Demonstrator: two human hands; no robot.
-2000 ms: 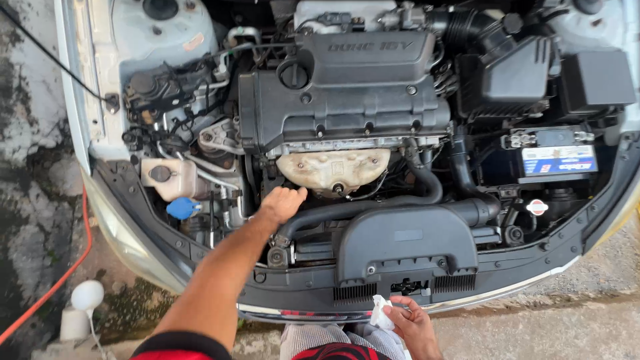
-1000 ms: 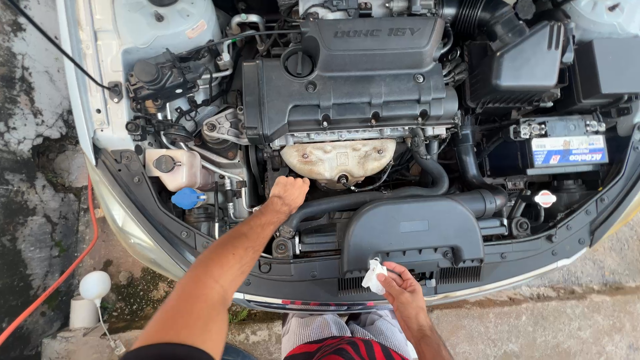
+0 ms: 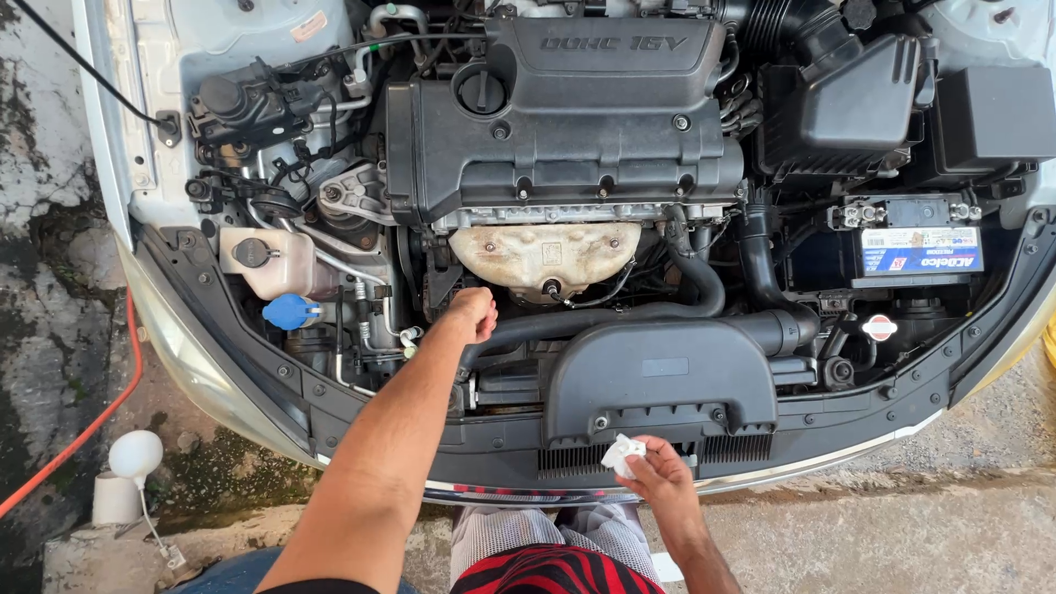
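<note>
My left hand (image 3: 474,316) is curled into a fist over the front of the engine bay, just below the left part of the tan exhaust manifold heat shield (image 3: 549,252). Whether anything is inside its fingers is hidden. A thick black radiator hose (image 3: 594,318) runs to the right of this fist. My right hand (image 3: 660,478) pinches a crumpled white tissue or cloth (image 3: 623,455) over the grille slats, at the lower edge of a black plastic air intake cover (image 3: 660,371). Above the heat shield lies the black engine cover (image 3: 569,157) with its round oil filler cap (image 3: 481,91).
At the left are a coolant or fluid reservoir (image 3: 272,268) and a blue washer cap (image 3: 291,312). A battery (image 3: 920,252) and an air filter box (image 3: 846,107) occupy the right. An orange hose (image 3: 124,392) and a white float-like ball (image 3: 136,455) lie outside the bumper.
My right hand and the white tissue have moved up, from the bumper's edge to over the front panel. My left fist has shifted slightly away from the heat shield.
</note>
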